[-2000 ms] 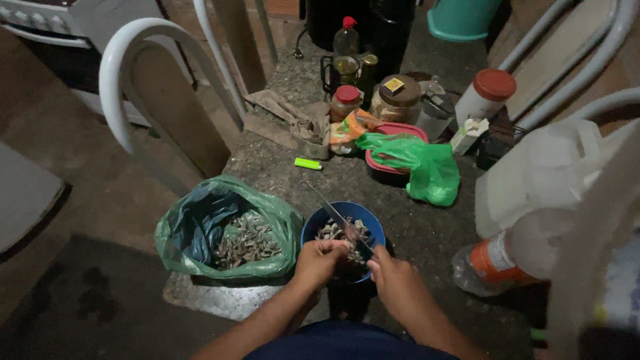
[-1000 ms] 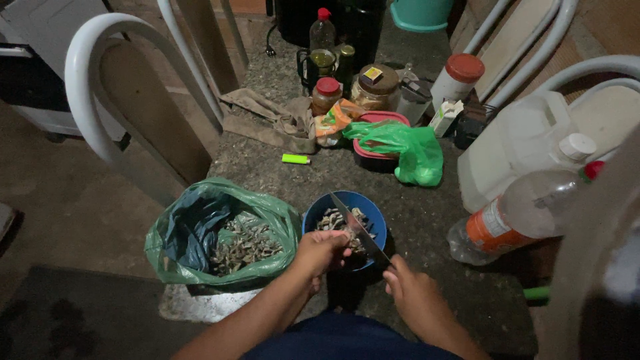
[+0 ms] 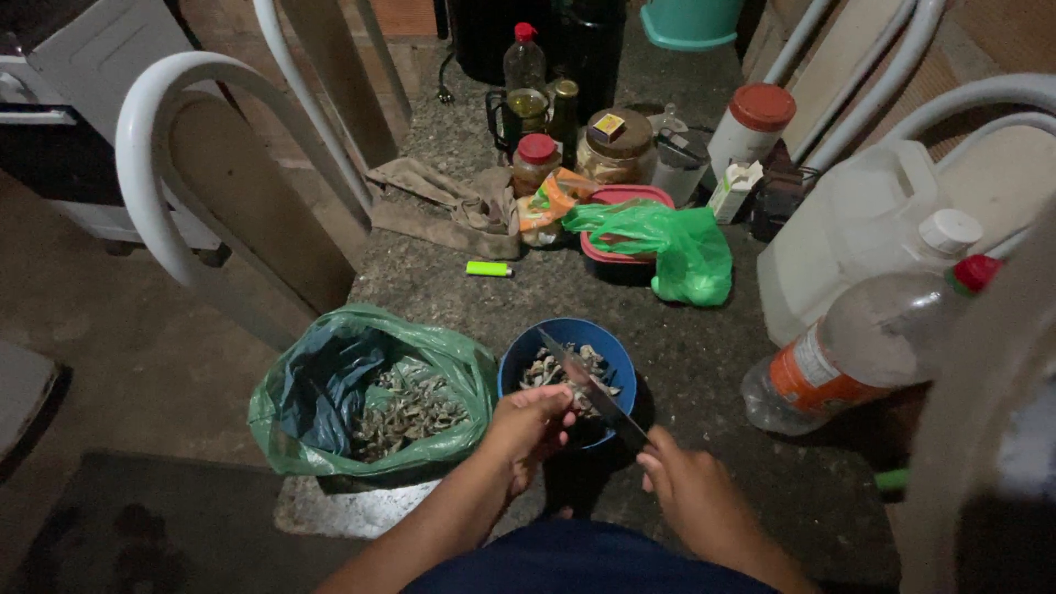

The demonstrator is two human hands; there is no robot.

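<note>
My right hand [image 3: 681,474] grips the handle of a kitchen knife [image 3: 596,394], whose blade points up and left over a blue bowl [image 3: 629,375]. Small greyish pieces [image 3: 590,359], perhaps small fish, lie in the bowl. At the bowl's near left rim, my left hand [image 3: 532,421] has thumb and fingertips pinched together beside the blade, on a small pale piece that is mostly hidden. Left of the bowl a green plastic bag [image 3: 280,412] stands with its mouth spread, holding many similar small grey pieces [image 3: 404,412].
Beyond the bowl are a green lighter [image 3: 488,269], a cloth [image 3: 462,210], a red-rimmed container [image 3: 619,268] under a green bag [image 3: 697,256], and several jars. A plastic jug [image 3: 841,231] and a large bottle [image 3: 858,355] stand right. A chair [image 3: 136,140] is at left.
The knife blade has shifted over the bowl relative to my left hand, which stays pinched at the rim. The bag and the bowl keep their places.
</note>
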